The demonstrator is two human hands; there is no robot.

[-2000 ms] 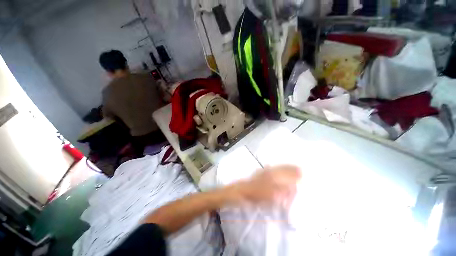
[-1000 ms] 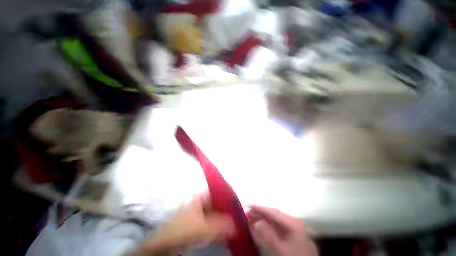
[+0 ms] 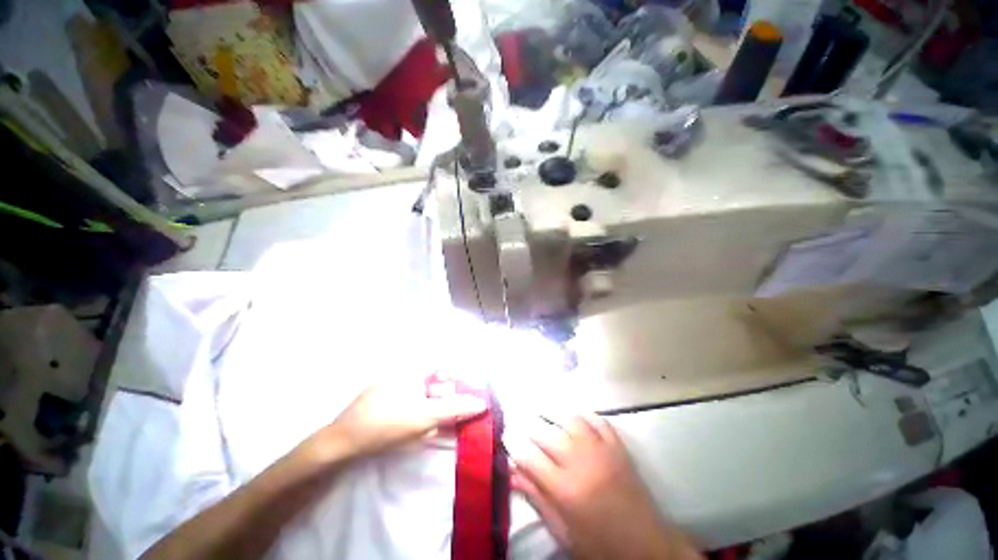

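Observation:
The red band (image 3: 474, 487) with a dark stripe along its right side runs from the bright glow under the machine head down to the bottom edge. The white garment piece (image 3: 290, 317) lies spread left of the needle area. My left hand (image 3: 399, 418) holds the band's left edge with the white cloth. My right hand (image 3: 580, 470) rests at the band's right side, its fingers on the cloth beside the dark stripe. The glare hides the needle tip, the presser foot and some fingertips. The cream sewing machine head (image 3: 646, 186) stands just beyond my hands.
Dark thread snips (image 3: 881, 361) lie on the machine bed at right. A paper label (image 3: 843, 252) is on the machine arm. An orange-topped thread cone (image 3: 753, 55) stands behind. Red and white fabric scraps (image 3: 285, 148) lie behind the table. Another cream machine (image 3: 49, 356) is at far left.
The view has swung right to the machine. The red band, earlier held up between both hands, now lies at the needle area with the white cloth. Both hands have moved up to it.

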